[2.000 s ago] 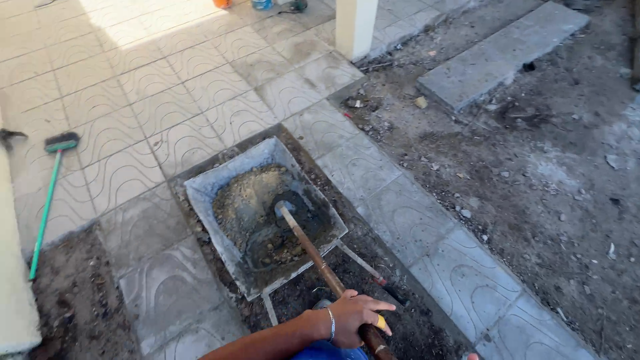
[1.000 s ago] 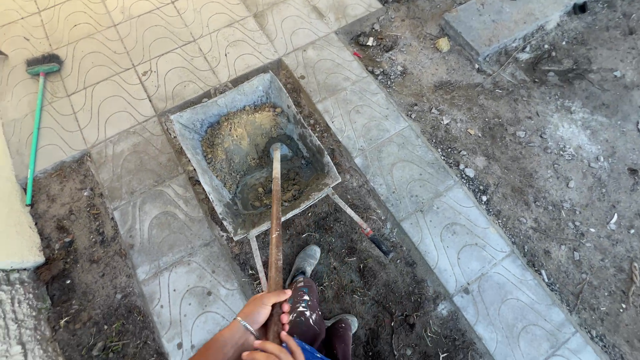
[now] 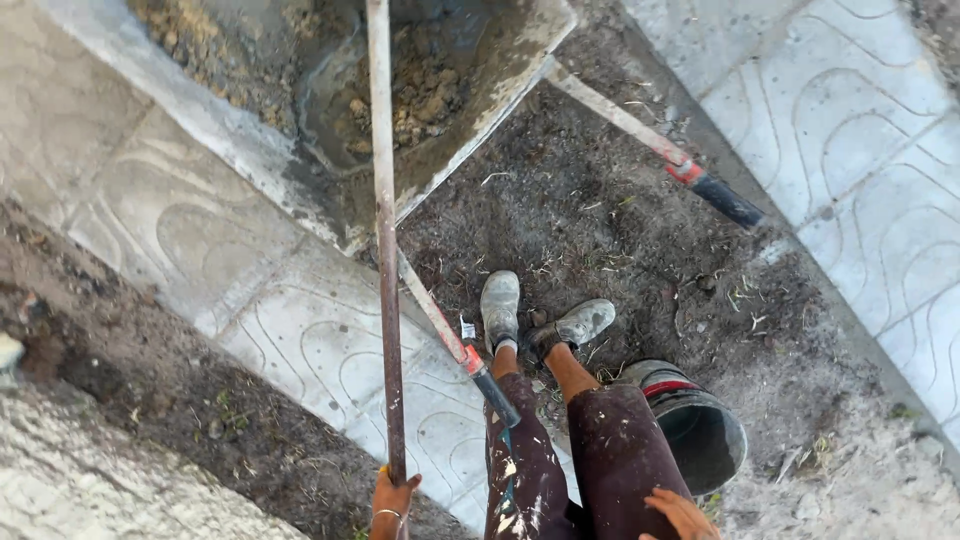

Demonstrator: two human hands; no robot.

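Observation:
My left hand (image 3: 394, 491), with a bracelet at its wrist, is closed around the lower end of a long wooden tool handle (image 3: 386, 247). The handle runs up across the corner of a wheelbarrow tray (image 3: 480, 127), and the tool's head is out of view. Wet grey mix and brown sandy material (image 3: 427, 90) lie in the tray. At the bottom edge, my right hand (image 3: 679, 514) has its fingers apart beside my right thigh, holding nothing visible.
Wheelbarrow handles with black grips (image 3: 724, 199) (image 3: 495, 397) reach out on both sides of my shoes (image 3: 500, 307). A bucket with dark liquid (image 3: 701, 442) leans beside my right leg. Patterned paving slabs (image 3: 847, 142) flank the dirt; a rough pale surface (image 3: 97, 480) is at lower left.
My right hand has come off the wooden handle and is beside my leg. The handle now stands farther left of my legs. The view has swung down, bringing the bucket into sight.

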